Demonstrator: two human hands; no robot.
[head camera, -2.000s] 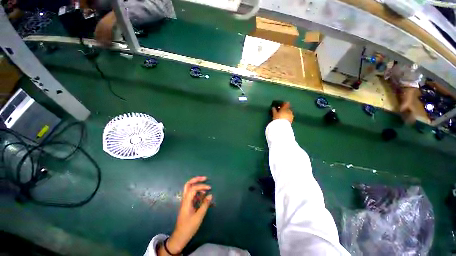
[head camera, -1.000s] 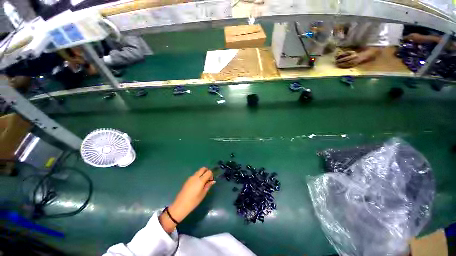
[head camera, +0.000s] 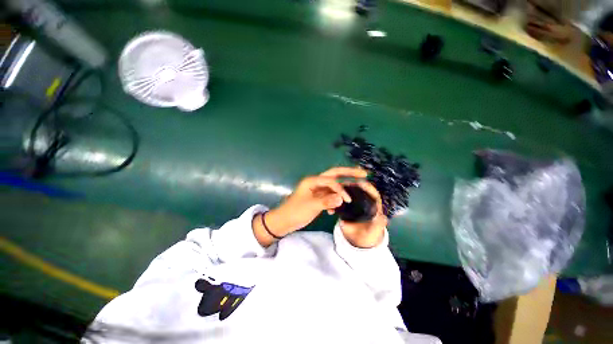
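Observation:
A round black housing (head camera: 356, 203) is held in front of my chest at the near edge of the belt. My right hand (head camera: 368, 225) is around it from the right and below. My left hand (head camera: 316, 199) has its fingertips at the housing's left side; whether they hold a small part is too blurred to tell. A loose pile of small black parts (head camera: 393, 176) lies on the green belt just beyond my hands, partly hidden by them.
A white fan (head camera: 165, 70) and black cables (head camera: 134, 144) are at the left. A clear plastic bag (head camera: 521, 228) lies at the right, above a carton (head camera: 527, 312) with black parts beside it. Black housings (head camera: 431, 47) stand on the far belt. A person's hand shows at the far right.
My right hand has come into view by my chest with a housing. My left hand has moved from the pile's left edge to the housing. The view has tilted down.

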